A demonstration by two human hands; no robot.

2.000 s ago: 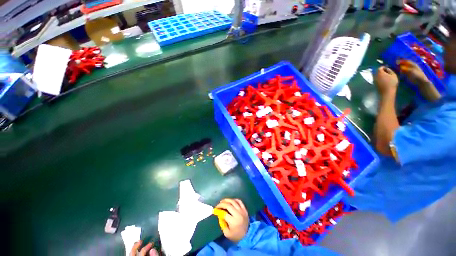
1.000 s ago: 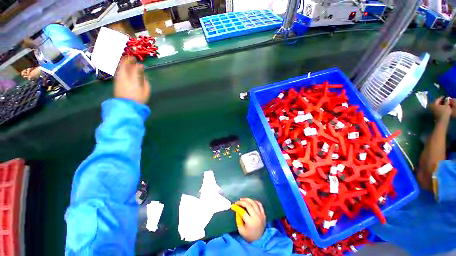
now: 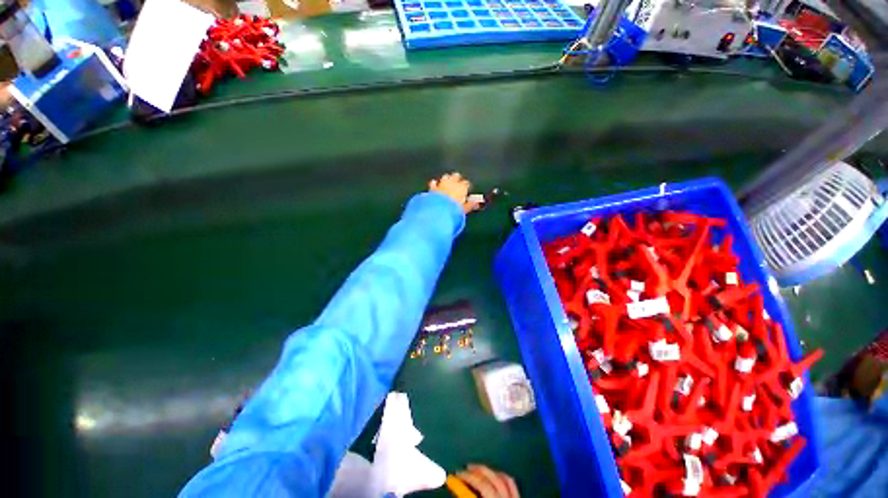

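My left hand [image 3: 452, 187] is stretched far forward over the bench, small in view, its fingers closed at a small dark part with a white patch [image 3: 479, 200]. My right hand [image 3: 492, 480] is cut off by the bottom edge; yellow finger cots [image 3: 462, 486] show, and what it holds is hidden. White wipes [image 3: 401, 452] lie left of it, partly behind my left sleeve. A black holder with a row of tiny gold-and-red pieces [image 3: 448, 323] lies on the green bench. A cream block with a pale top [image 3: 506, 390] stands beside the blue bin.
The deep blue bin [image 3: 538, 321], heaped with red branched parts [image 3: 672, 340], stands at right. A white fan [image 3: 823, 224] is beyond it. Across the bench are a light-blue grid tray [image 3: 487, 41], a red parts heap [image 3: 234, 53] and a white sheet [image 3: 167, 49]. Another person's blue sleeve [image 3: 852, 438] is lower right.
My left hand has moved from near the far red heap rightward and nearer, towards the bin's far corner, with a small dark part now at its fingers. The view has shifted; my right hand sits lower.
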